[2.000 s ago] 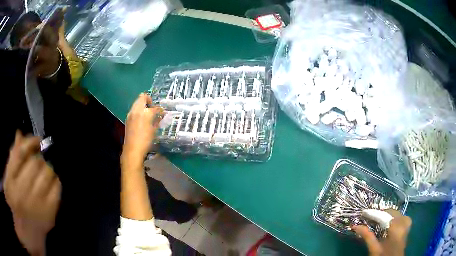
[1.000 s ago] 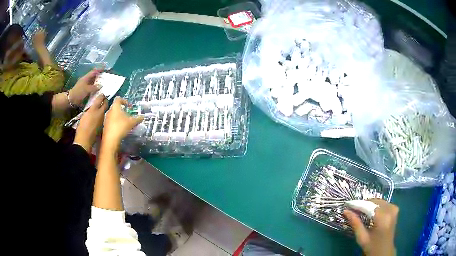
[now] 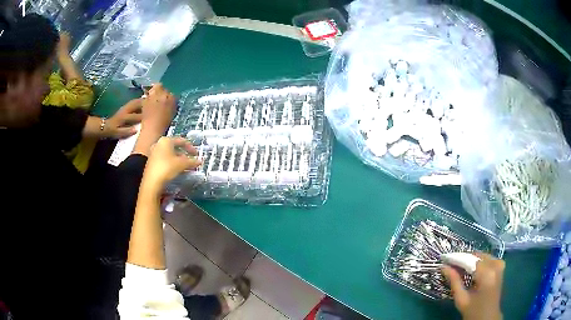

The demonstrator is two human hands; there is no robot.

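My left hand is at the left edge of the clear blister tray, thumb and forefinger over its lower row. Whether a small piece is between the fingertips cannot be told. The tray holds two rows of assembled pieces with white ends. My right hand holds a white tapered piece at the right side of the clear rod box. Its thumb and fingertips reach down among the loose metal rods.
Behind the rod box lie an open bag of white caps and a bag of slim sticks. A blue tray is at the right edge. A labelled clear box is at the back. A co-worker's hands are left of the tray.
My left hand stays by the tray's left edge, its fingers shifted slightly. My right hand stays at the rod box with the white piece. The co-worker's hands have come up beside the tray.
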